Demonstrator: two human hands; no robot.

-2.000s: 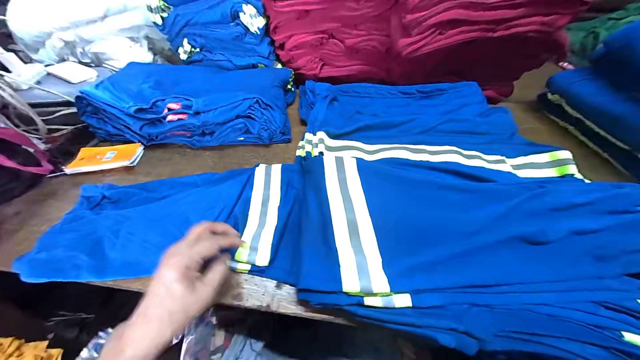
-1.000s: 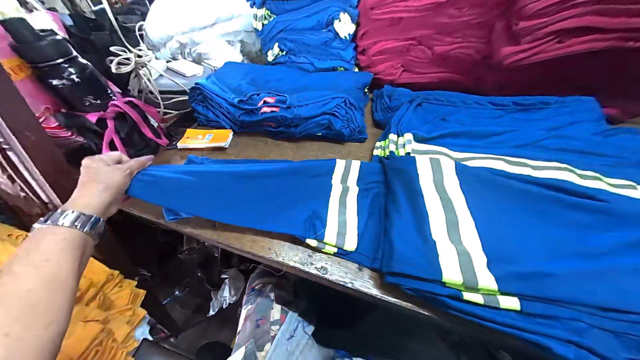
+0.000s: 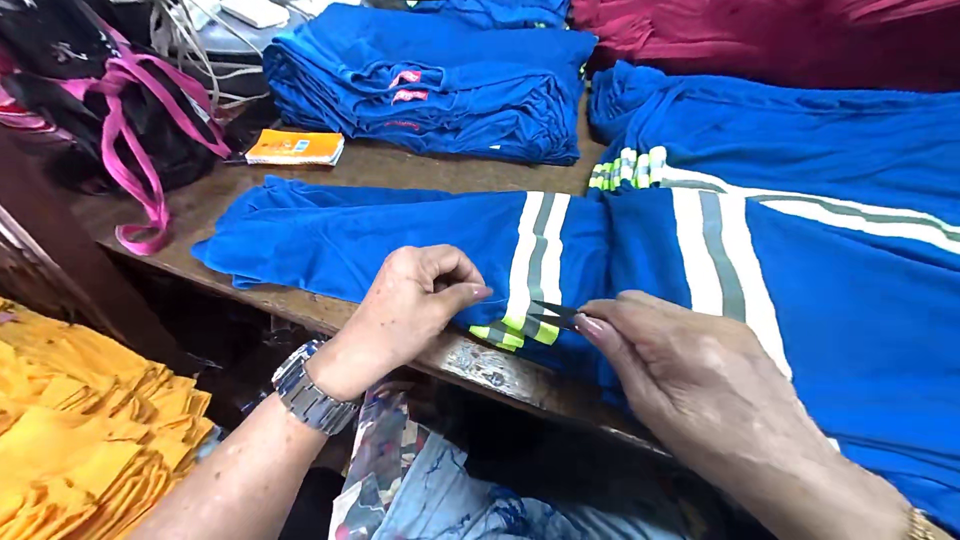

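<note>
A blue garment [image 3: 360, 232] lies flat on the wooden table, its sleeve crossed by a white and grey reflective band [image 3: 538, 247]. Over the sleeve near the table's front edge, my left hand [image 3: 427, 300] pinches a thin thread between thumb and forefinger. My right hand [image 3: 667, 360] holds small dark thread snips [image 3: 553, 313], their blades parted beside the lime-edged end of the band. More of the garment, with a second wide band [image 3: 712, 247], spreads to the right. Part of the snips is hidden in my fingers.
Folded blue shirts [image 3: 450, 82] lie at the back, with an orange booklet [image 3: 295, 148] to their left. A black bag with pink straps [image 3: 142, 112] stands far left. Maroon fabric [image 3: 750, 37] is piled behind. Yellow fabric pieces [image 3: 82, 427] sit below the table's front edge [image 3: 487, 367].
My left hand has moved right from the sleeve's far left end to near the reflective band and now pinches a thread. My right hand has come into view with snips.
</note>
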